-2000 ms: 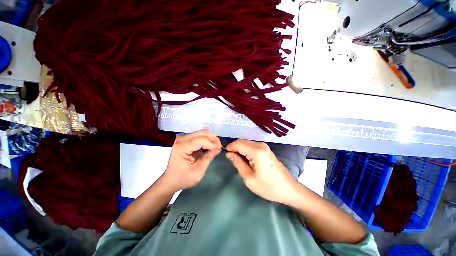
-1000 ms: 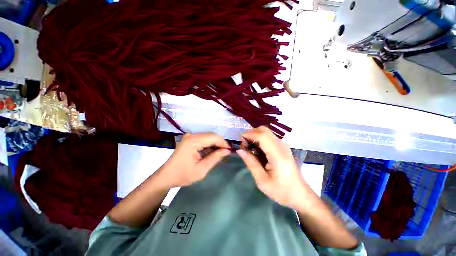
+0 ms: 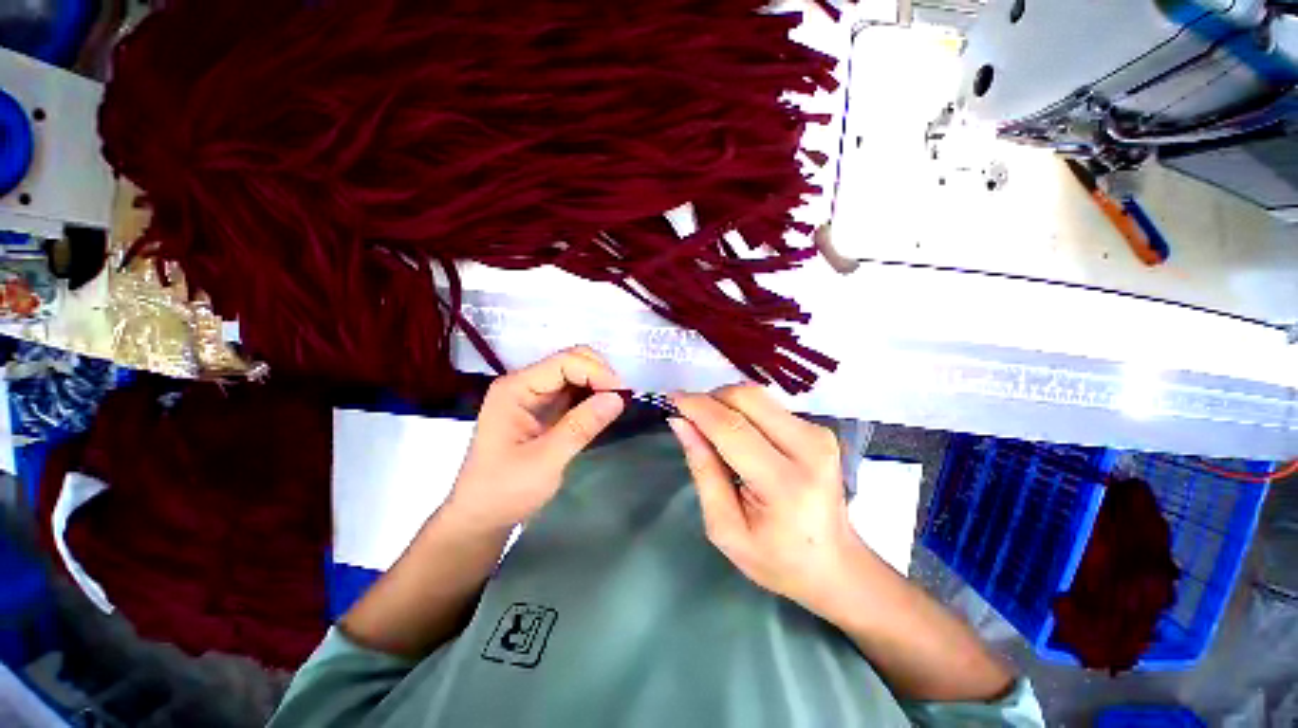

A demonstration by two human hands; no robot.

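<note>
My left hand (image 3: pixel 538 438) pinches one end of a dark, narrow strip (image 3: pixel 651 403) between thumb and finger, just off the table's front edge. My right hand (image 3: pixel 762 484) has its fingertips at the strip's other side; a thin shiny line shows along the strip, and I cannot tell if it is a tool. The short dark piece spans the small gap between my hands. Behind them, a big heap of dark red strips (image 3: pixel 470 142) lies on the table, with its loose ends towards the right. One strip trails down from the heap to my left hand.
A sewing machine (image 3: pixel 1125 71) stands at the upper right, with an orange and blue handled tool (image 3: pixel 1129 221) near it. A ruler scale (image 3: pixel 996 381) runs along the table's front edge. A second dark red pile (image 3: pixel 199 526) lies lower left. A blue crate (image 3: pixel 1210 569) holds a maroon bunch lower right.
My hands first came closer together with the strip, then moved slightly apart. My left hand's fingers have lifted a little, and the dark piece between the hands now shows more.
</note>
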